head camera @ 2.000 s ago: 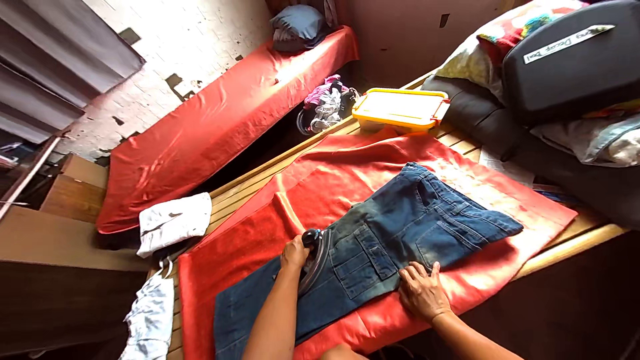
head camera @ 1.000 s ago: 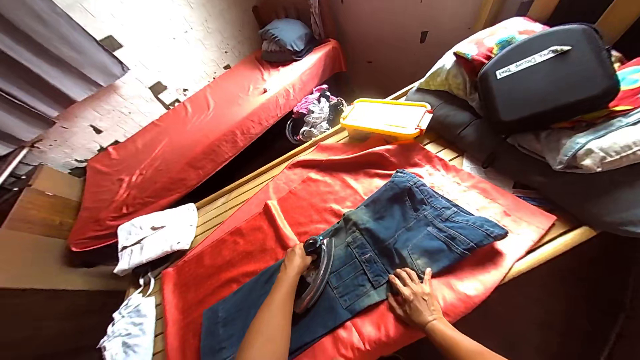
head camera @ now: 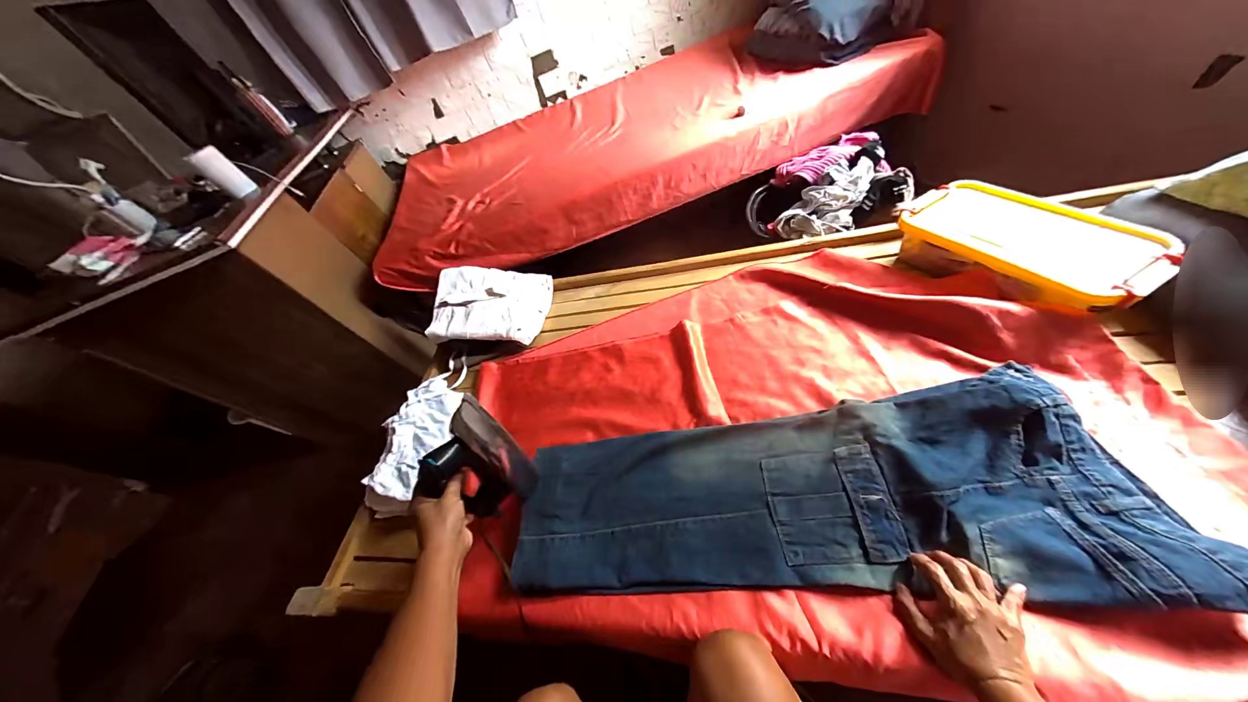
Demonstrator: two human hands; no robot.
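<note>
Blue denim cargo jeans (head camera: 682, 487), folded lengthwise, lie across a shiny red cloth (head camera: 604, 390) on a slatted wooden surface (head camera: 595, 302). My left hand (head camera: 446, 517) grips the handle of a clothes iron (head camera: 487, 448), which is tilted beside the leg hems, close to a white garment (head camera: 414, 439). A cord hangs down from near the iron. My right hand (head camera: 965, 614) rests with fingers spread on the jeans' lower edge, near the cargo pocket, and holds nothing.
A folded white garment (head camera: 492, 304) lies at the slats' far left corner. A yellow-lidded plastic box (head camera: 1043, 244) stands at the back right. Behind are a red-covered bench (head camera: 585, 146) and a basket of clothes (head camera: 829, 190). A cluttered cabinet (head camera: 292, 253) stands left.
My left hand has moved the iron left, off the jeans' leg to beyond the hems. My right hand stays by the jeans' near edge. The view has swung left.
</note>
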